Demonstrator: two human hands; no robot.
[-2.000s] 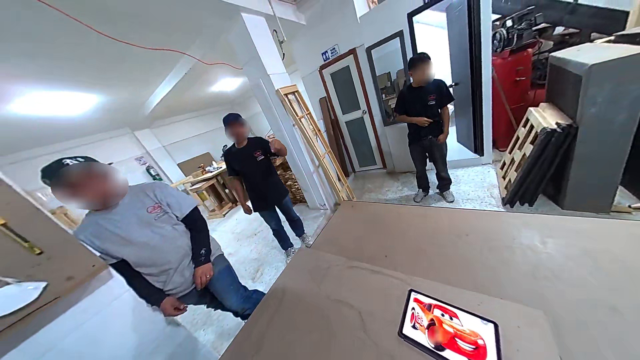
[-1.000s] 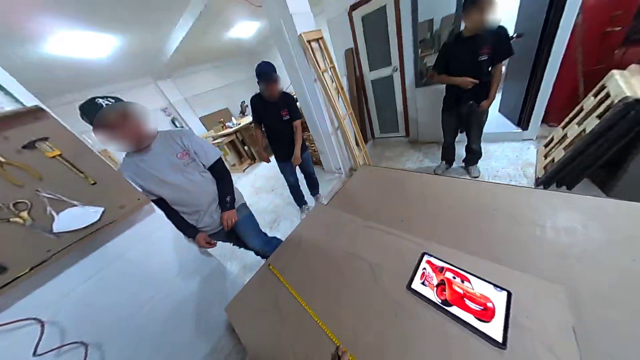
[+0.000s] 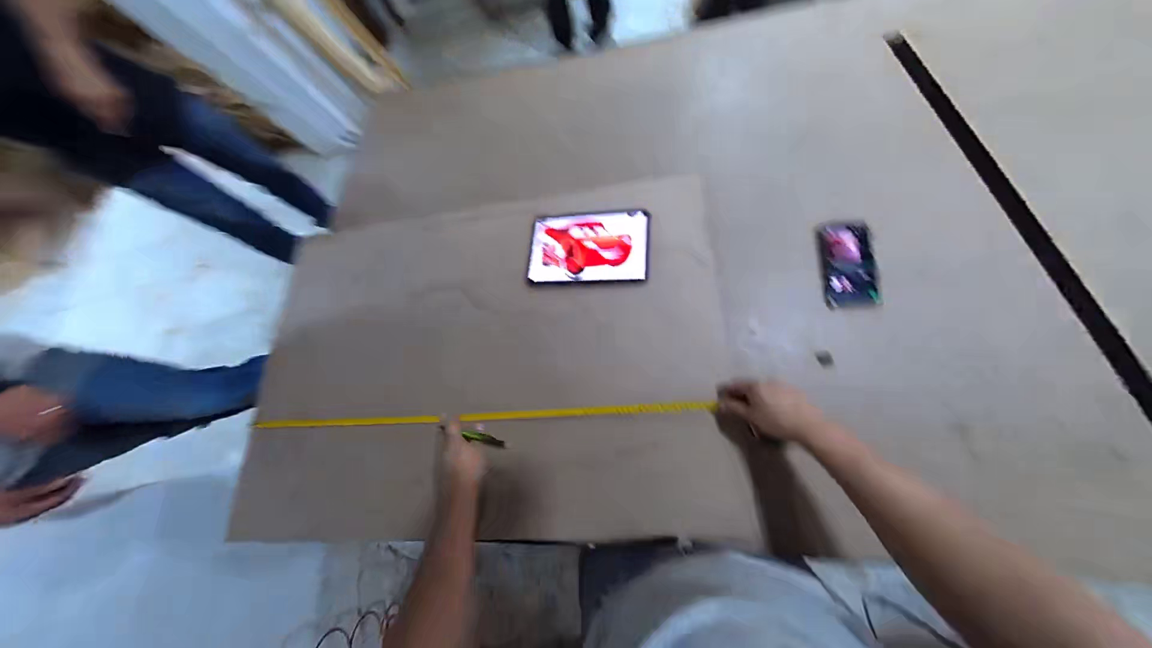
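Note:
A yellow measuring tape (image 3: 558, 413) lies stretched across a brown sheet (image 3: 378, 486), from the sheet's left edge to my right hand. My right hand (image 3: 765, 409) is closed on the tape's right end. Near the tape's middle, my left hand (image 3: 462, 450) grips a slim green tool (image 3: 483, 438), perhaps a pen or marker; blur hides its exact kind. A tablet (image 3: 589, 247) with a red cartoon car on its screen rests on the sheet beyond the tape.
Right of the tablet lies a phone (image 3: 849, 264), with a small dark piece (image 3: 824, 358) below it. A long dark strip (image 3: 1026, 220) runs diagonally at the right. People stand past the left edge, one with a hand (image 3: 36, 414) low beside the sheet. Another person's legs show beyond the far edge.
The view has swung down and right. Both my hands now show over the sheet. A second ago the tape lay out with only fingertips visible at its lower end; two seconds ago no tape was visible.

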